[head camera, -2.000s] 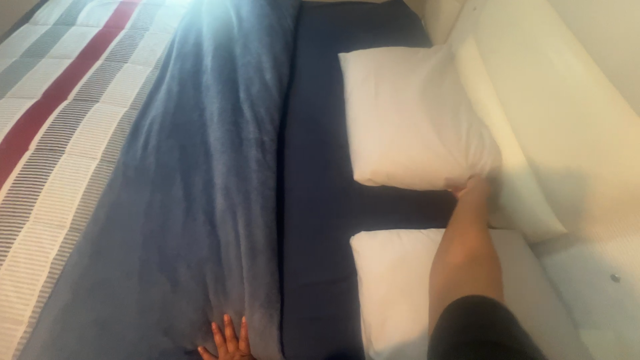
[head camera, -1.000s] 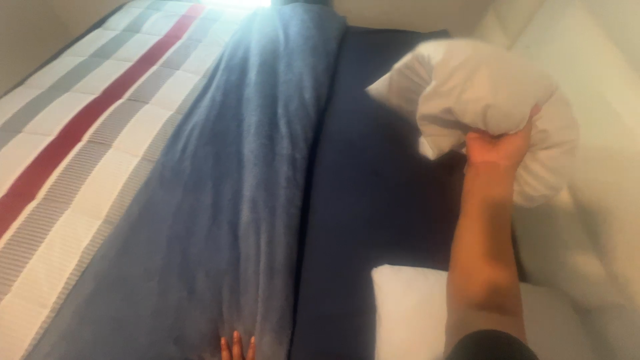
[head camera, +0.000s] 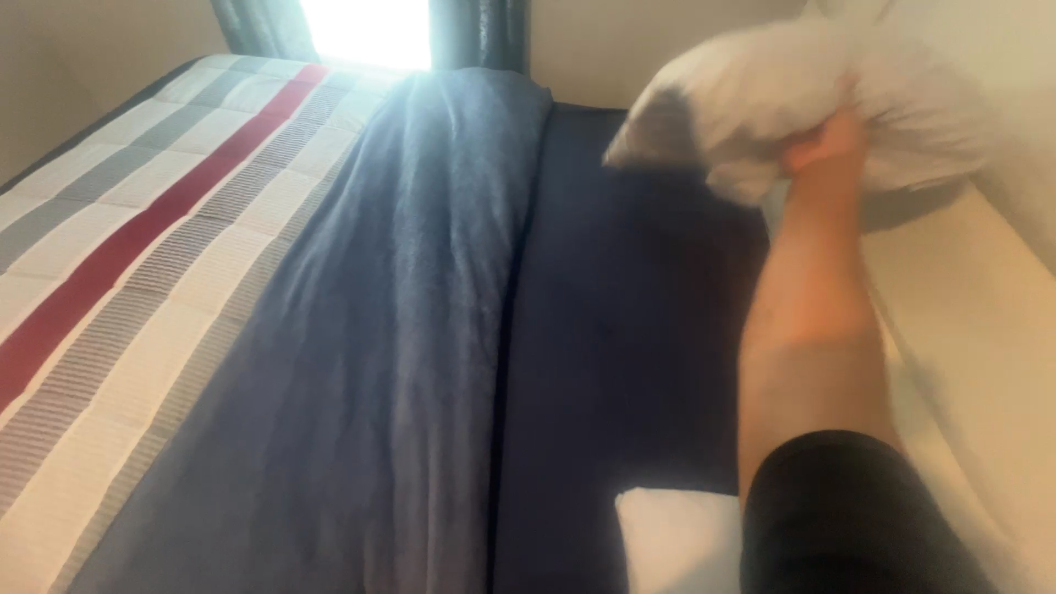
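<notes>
My right hand (head camera: 825, 144) grips a white pillow (head camera: 759, 91) near its lower edge and holds it up over the far right part of the bed. The pillow is bent and blurred, and part of my grip is hard to make out. A second white pillow (head camera: 681, 536) lies on the dark blue fitted sheet (head camera: 619, 330), partly hidden by my black sleeve. Along the middle of the bed runs a folded-back blue blanket (head camera: 355, 371), beside a striped quilt (head camera: 181, 214) in white, grey and red. My left hand is out of view.
Along the right side of the bed stands a cream headboard or padded panel (head camera: 973, 330), with the wall behind it. At the far end, dark curtains (head camera: 487, 37) hang beside a bright window (head camera: 367, 29).
My right hand has lifted the far pillow off the sheet and tilted it upward. My left hand, earlier on the blue blanket at the bottom, has gone out of view. The view has tilted up.
</notes>
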